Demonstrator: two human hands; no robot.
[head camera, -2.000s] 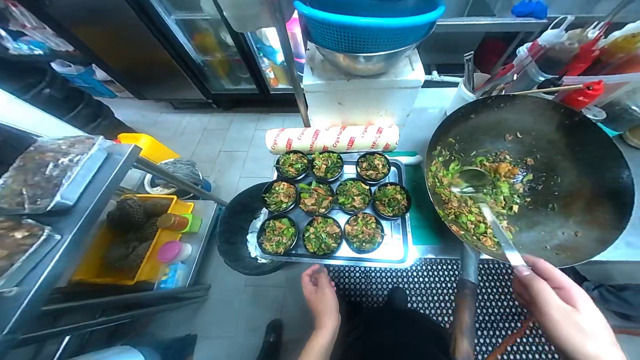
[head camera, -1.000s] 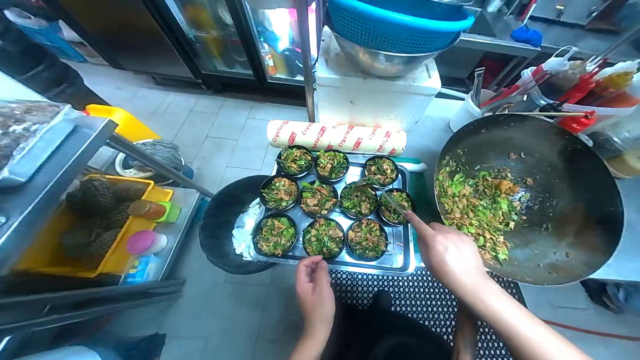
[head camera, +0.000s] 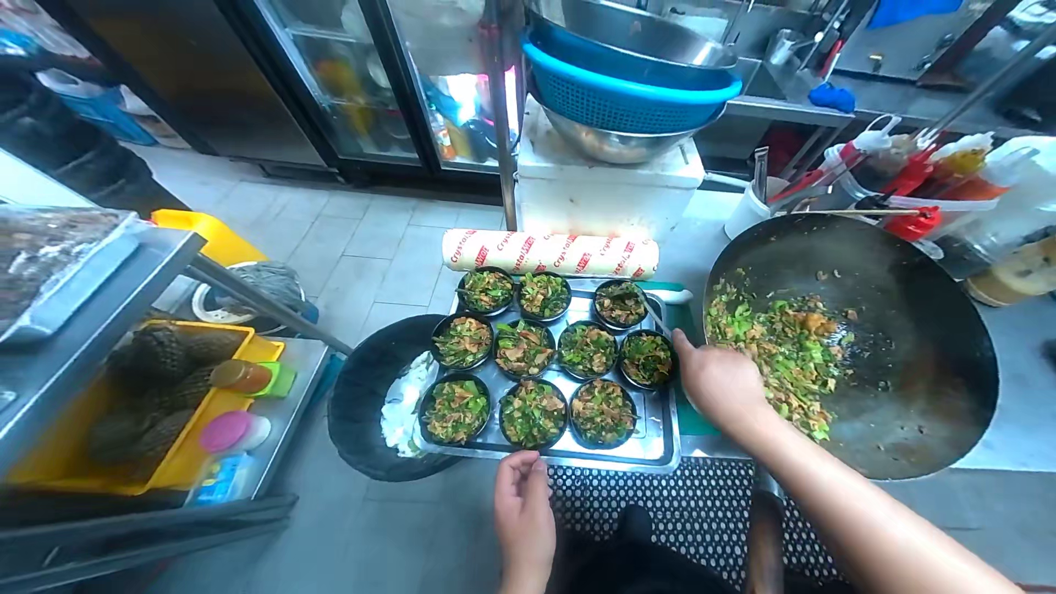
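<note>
Several small black bowls (head camera: 533, 414) of chopped greens and browned bits stand in rows on a metal tray (head camera: 660, 450). My right hand (head camera: 726, 384) grips the handle of a metal spoon (head camera: 656, 313), whose far end reaches over the back right bowl (head camera: 620, 304). My left hand (head camera: 525, 503) is at the tray's front edge, fingers curled, just below the front middle bowl; whether it touches the tray I cannot tell. To the right, a large dark wok (head camera: 916, 355) holds more of the same food (head camera: 780, 355), mostly on its left side.
A roll of plastic wrap (head camera: 549, 252) lies behind the tray. Blue baskets (head camera: 631, 91) and metal bowls are stacked beyond it. Sauce bottles (head camera: 916, 173) stand behind the wok. Left are a black bin (head camera: 355, 429), a yellow crate (head camera: 231, 396) and a metal shelf (head camera: 107, 280).
Two seconds ago my right hand held the spoon in the wok's food; it has since moved left to the tray's right side. The spoon now reaches over the back right bowl.
</note>
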